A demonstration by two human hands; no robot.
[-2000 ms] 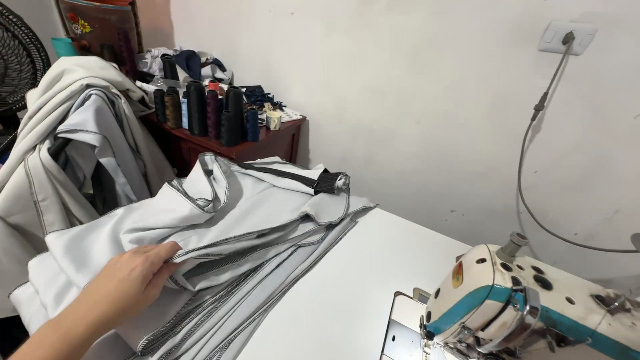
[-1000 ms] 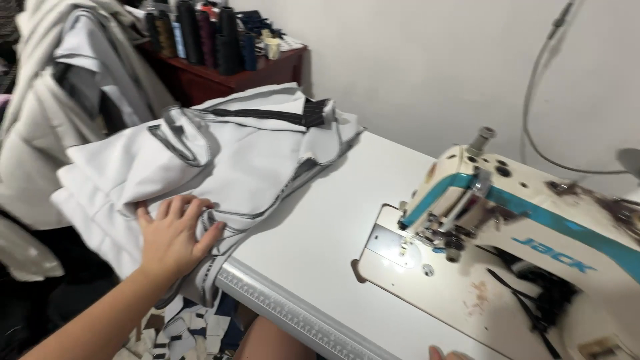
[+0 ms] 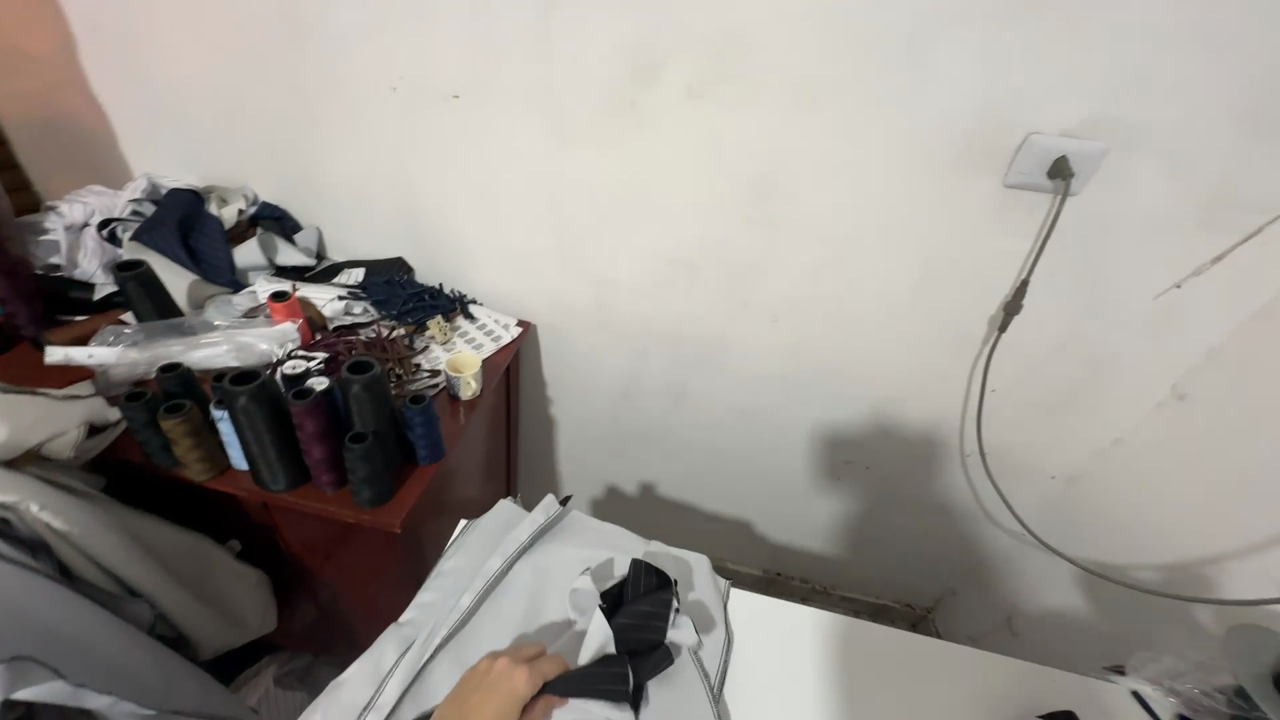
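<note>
My left hand (image 3: pixel 508 684) is at the bottom edge, its fingers closed on a black pinstriped fabric band (image 3: pixel 600 680). That band curls over a pile of light grey fabric pieces (image 3: pixel 500 590) with dark overlocked seams, which lies on the white table (image 3: pixel 800 650). My right hand is outside the view. The sewing machine seen in earlier frames is also out of sight.
A dark red cabinet (image 3: pixel 440 480) at the left bears thread cones (image 3: pixel 262 430), a small cup (image 3: pixel 463 375) and fabric scraps (image 3: pixel 185 235). Light garments (image 3: pixel 130 560) hang at lower left. A power cord (image 3: pixel 985 420) runs from the wall socket (image 3: pixel 1035 165).
The view has swung up towards the wall. My left hand, flat on the grey fabric one second ago, now grips the black band. The band now stands up in loose folds.
</note>
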